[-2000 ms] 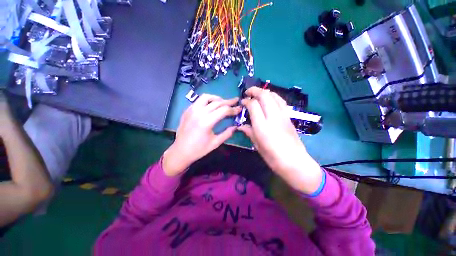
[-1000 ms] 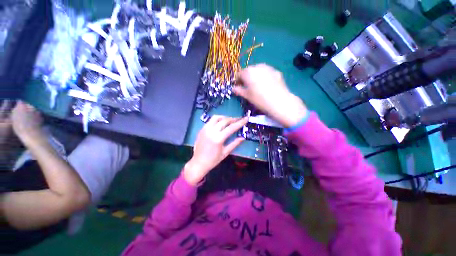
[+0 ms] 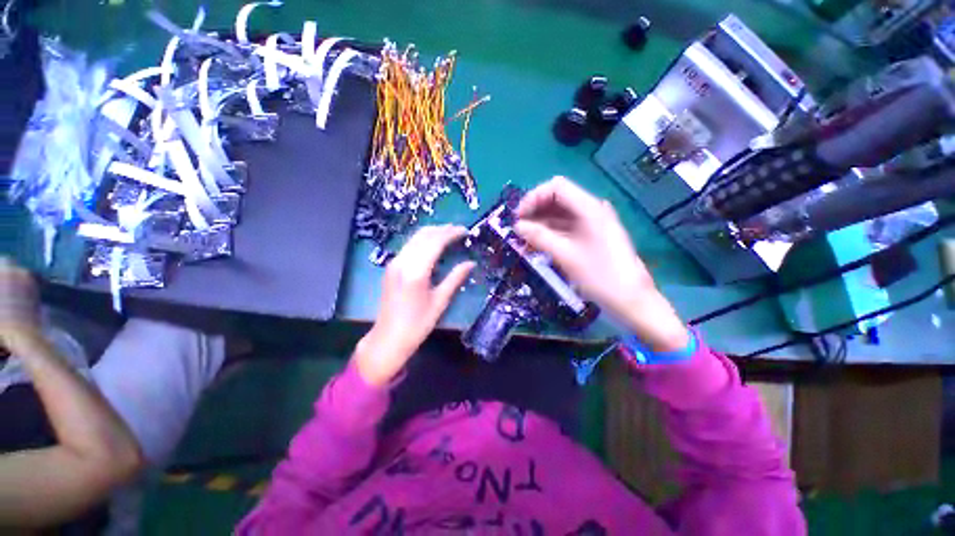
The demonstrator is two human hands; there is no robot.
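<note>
The black main unit (image 3: 539,274) lies tilted at the table's near edge, with a pale strip along it and a black cylindrical part pointing towards me. My left hand (image 3: 411,298) is at its left end, thumb and forefinger apart with the fingertips beside it; contact is unclear. My right hand (image 3: 595,246) has its bent fingers on the unit's far end; any small part under them is hidden. Orange-yellow wire leads (image 3: 417,131) with pale plugs lie beyond my left hand, and small black parts (image 3: 369,222) lie at their near left.
Ribbon cables (image 3: 173,157) lie on a black mat (image 3: 298,209) at left. Metal screw feeders (image 3: 696,99) stand at right, under thick grey screwdrivers (image 3: 775,183) and black cords. Round black parts (image 3: 586,110) lie beyond the unit. Another person's arm (image 3: 63,398) is at left.
The unit has turned, its cylindrical part now pointing near-left. My right hand has come back from the wire pile onto the unit. The view has shifted too.
</note>
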